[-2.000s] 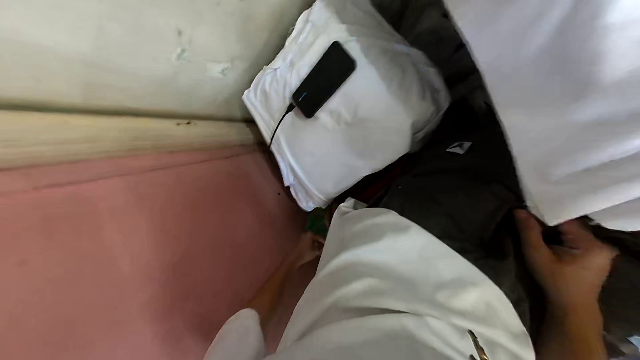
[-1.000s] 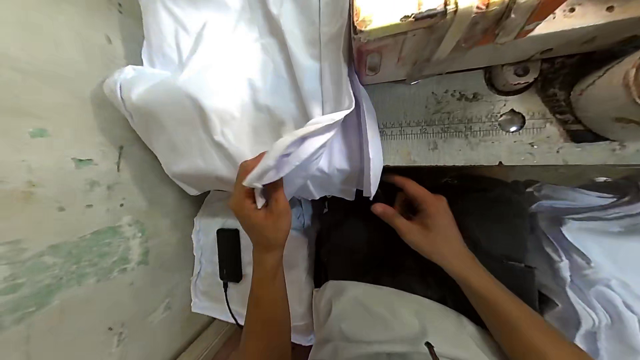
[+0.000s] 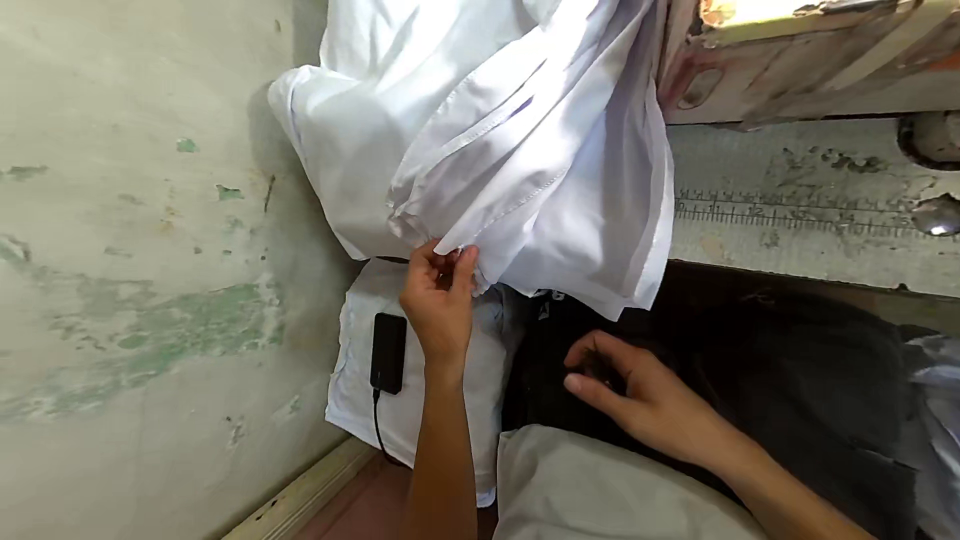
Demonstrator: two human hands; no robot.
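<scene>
A large white cloth (image 3: 570,225) with stitched seams hangs in folds over the edge of the work surface. My left hand (image 3: 442,292) pinches its lower edge between thumb and fingers. To the right, my right hand (image 3: 637,382) is held with fingers curled and apart, nothing between them, in front of dark fabric (image 3: 787,360). Below the hanging cloth lies a folded pile of white fabric (image 3: 465,375), and on it rests a black phone-like device (image 3: 388,352) with a black cable plugged into its lower end.
A worn wall (image 3: 150,262) with peeling paint stands at the left. On the right is a scuffed metal surface (image 3: 787,217) with ruler markings, below a machine part (image 3: 787,75). Light grey cloth (image 3: 615,487) covers my lap. More white fabric (image 3: 941,397) lies at the right edge.
Two seconds ago my left hand was low beside the lap; it now grips the hanging cloth. Since one second ago, my right hand has come away from the cloth's lower right corner, and the folds have shifted.
</scene>
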